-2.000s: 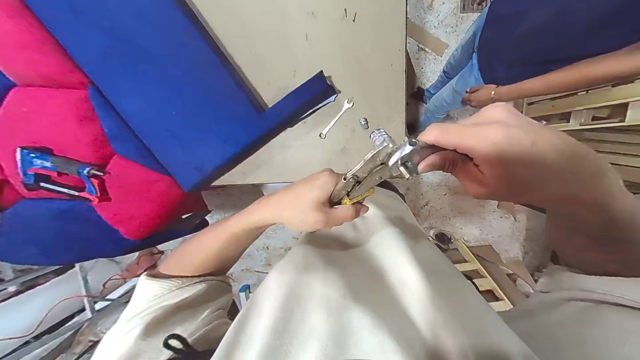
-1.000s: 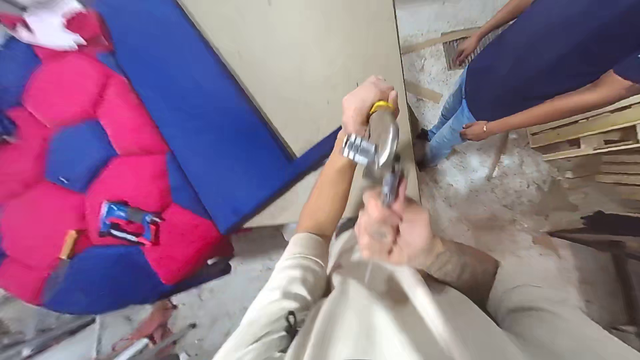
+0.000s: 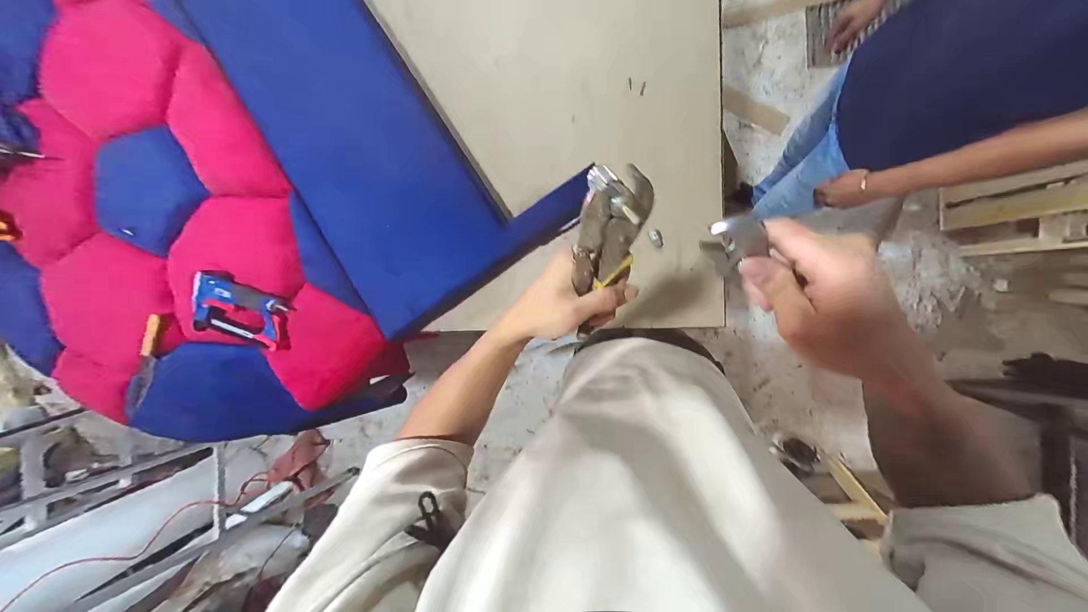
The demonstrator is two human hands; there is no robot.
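Note:
My left hand (image 3: pixel 574 302) is closed around a worn metal hand tool (image 3: pixel 605 229), seemingly pliers, with yellow on its handle and a shiny metal fitting at its head. A separate silver metal tool (image 3: pixel 741 236), its head like an adjustable wrench's, is in my right hand (image 3: pixel 816 297), to the right of the first; the two do not touch. On the pale board, just right of the left hand's tool, lies a small metal socket or nut (image 3: pixel 655 238). The right hand is slightly blurred.
Blue padded strips (image 3: pixel 357 153) lie on the pale board (image 3: pixel 544 76). At left, a pink and blue cushioned panel (image 3: pixel 110 76) carries a blue and red staple gun (image 3: pixel 240 310) and a wooden-handled tool (image 3: pixel 146 361). A co-worker in a dark blue shirt (image 3: pixel 960 76) is at upper right, near wooden pallets (image 3: pixel 1020 208).
Both hands were close together one second ago; now they are apart, the right hand with its tool off to the right. The combination wrench seen on the board two seconds ago no longer shows there.

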